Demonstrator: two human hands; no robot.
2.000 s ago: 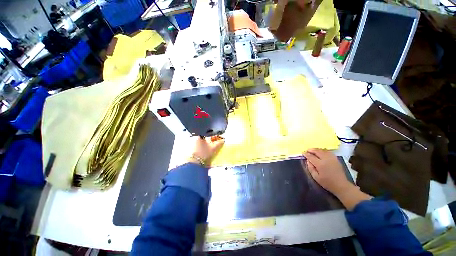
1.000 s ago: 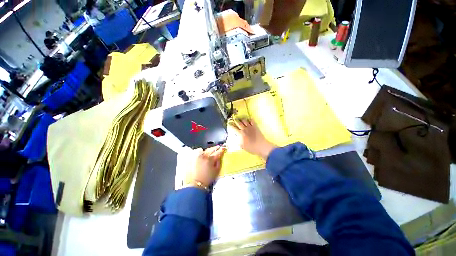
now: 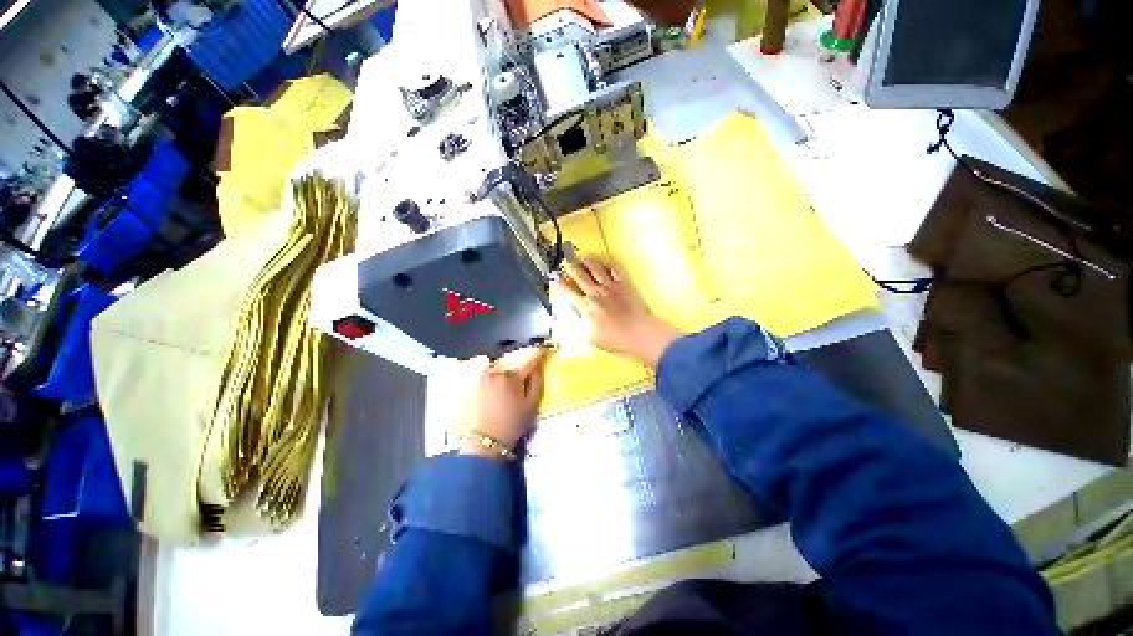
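A yellow panel (image 3: 783,236) lies flat on the machine bed, right of and partly under the head of the pattern sewing machine (image 3: 435,288). My right hand (image 3: 609,311) lies palm down on the panel beside the head, fingers spread. My left hand (image 3: 507,400) is at the panel's left front corner, just below the head's dark front plate. Its thumb and forefinger are close together at the edge; the head partly hides the fingertips, and I cannot tell if they pinch the fabric. The shiny bed plate (image 3: 596,497) shows in front of the panel.
A wavy stack of yellow-khaki panels (image 3: 267,373) stands at the left. Dark brown pieces (image 3: 1037,360) lie at the right with a metal tool (image 3: 1050,246) and black cord on top. The control screen (image 3: 954,50) and thread spools (image 3: 849,22) are behind right.
My right hand has moved from the panel's right front edge to beside the machine head. My left hand stays near the front corner. The view has shifted and tilted.
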